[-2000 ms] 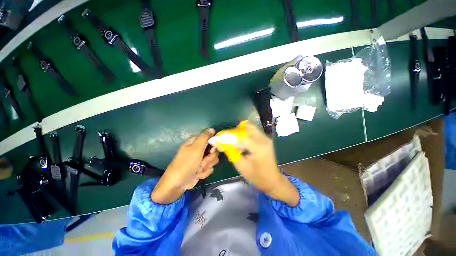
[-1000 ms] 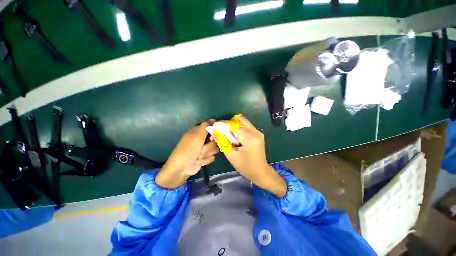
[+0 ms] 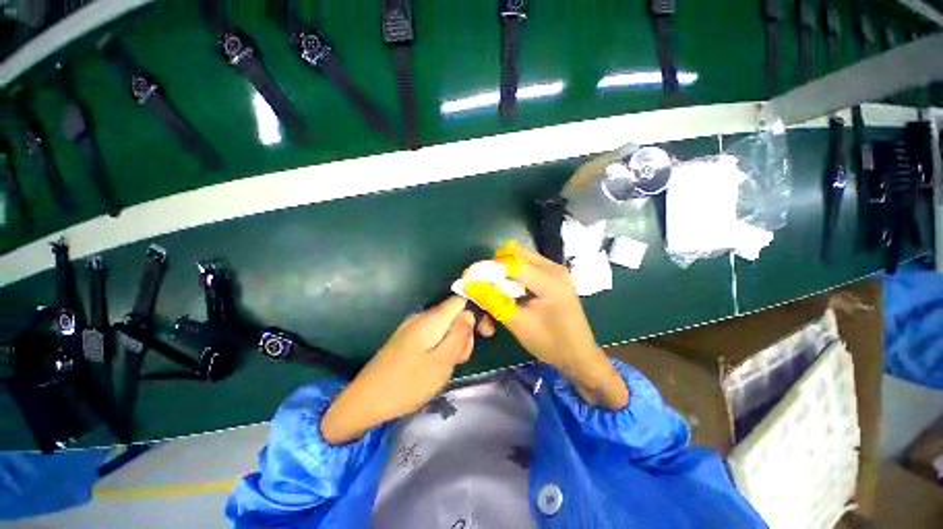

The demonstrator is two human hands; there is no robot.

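My left hand point(image 3: 434, 346) and my right hand point(image 3: 543, 305) meet over the front edge of the bench. My right hand has yellow-orange covers on its thumb and fingers and pinches a white wipe point(image 3: 488, 277). The fingers of my left hand are closed just below the wipe, on a dark thing; only a small dark part shows near the fingertips, and the rest is hidden by the hands. A digital watch point(image 3: 275, 345) with a black strap lies left of my left hand.
Watches point(image 3: 129, 336) are heaped at the bench's left. A silver dispenser point(image 3: 610, 186), loose white wipes point(image 3: 590, 273), a bagged wipe pack point(image 3: 703, 207) and a dark upright item point(image 3: 551, 229) stand right. The green belt point(image 3: 341, 103) carries watches behind a pale rail. A cardboard box point(image 3: 672, 384) holds white trays point(image 3: 801, 444).
My hands have moved a little to the right along the bench edge, still together. The watches on the belt have shifted, and the camera view has tilted.
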